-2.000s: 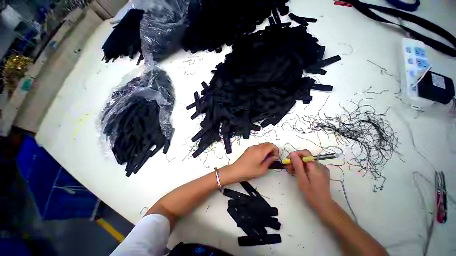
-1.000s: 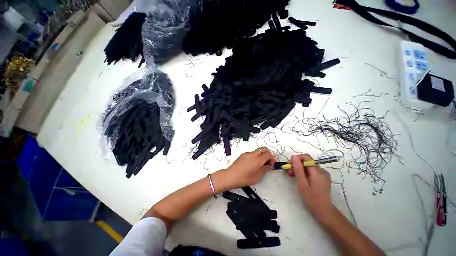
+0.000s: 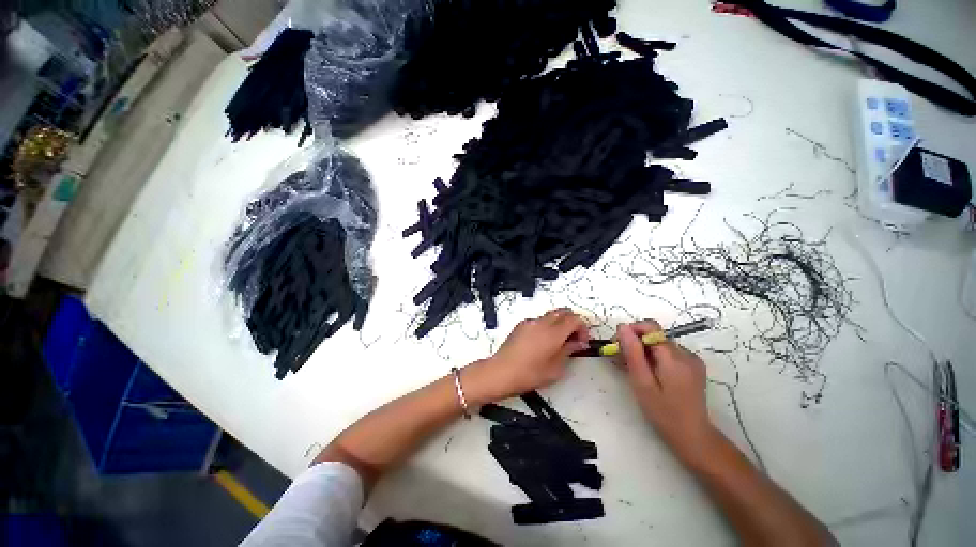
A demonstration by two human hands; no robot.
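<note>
My left hand (image 3: 544, 350) holds a short black fabric tab (image 3: 592, 348) by its left part; the fingers cover that part. My right hand (image 3: 666, 376) holds a yellow trimming pen (image 3: 651, 338) like a pencil. Its grey metal shaft (image 3: 690, 328) points up and right, and its yellow left end is at the tab's right end. A small group of black tabs (image 3: 544, 454) lies below my hands, near my body. The main tab pile (image 3: 562, 160) lies beyond my hands.
Tangled thread clippings (image 3: 787, 280) lie right of the pile. A clear plastic bag of tabs (image 3: 300, 267) lies left, a greyish bag (image 3: 359, 69) upper left. At right are a power strip (image 3: 880, 139), black adapter (image 3: 931, 182), red-handled tool (image 3: 948, 438) and black strap (image 3: 856, 41).
The yellow pen has tilted slightly, its metal shaft now higher at the right. Both hands stay at nearly the same place, the left still on the tab.
</note>
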